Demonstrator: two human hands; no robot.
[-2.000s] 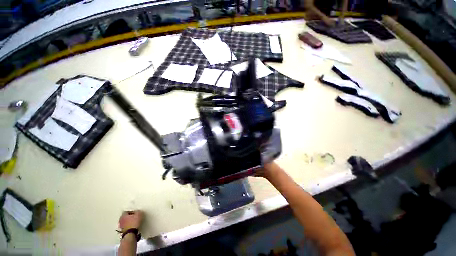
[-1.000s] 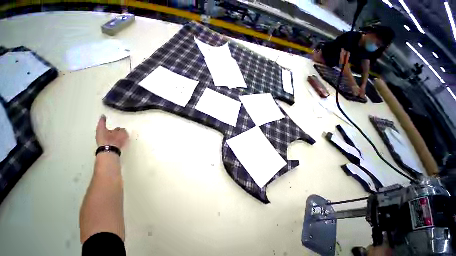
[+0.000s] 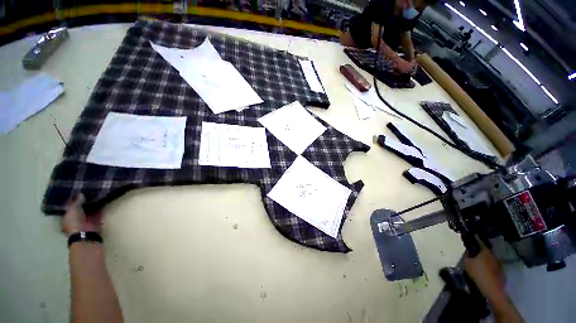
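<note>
The plaid fabric lay [image 3: 234, 173] lies across the middle with several white paper pattern pieces [image 3: 137, 140] on top. My left hand [image 3: 79, 217] is at the lay's near left corner, with the fingers at its edge and partly hidden by the cloth. The cutting machine [image 3: 515, 211] is at the right with its column pointing left and its flat grey base plate [image 3: 396, 249] on the table, apart from the lay. My right hand [image 3: 485, 265] holds the machine from below, its fingers partly hidden.
Dark curved offcuts [image 3: 410, 151] lie right of the lay. A black cable [image 3: 404, 113] runs to the machine. A grey metal block [image 3: 45, 48] is at the far left. A dark red object [image 3: 355, 77] lies behind the offcuts. Another person [image 3: 385, 31] leans over cloth at the far right.
My left hand has moved from the bare table onto the lay's left corner. The lay now appears further left and turned. The machine, upright before me at first, now lies to the right.
</note>
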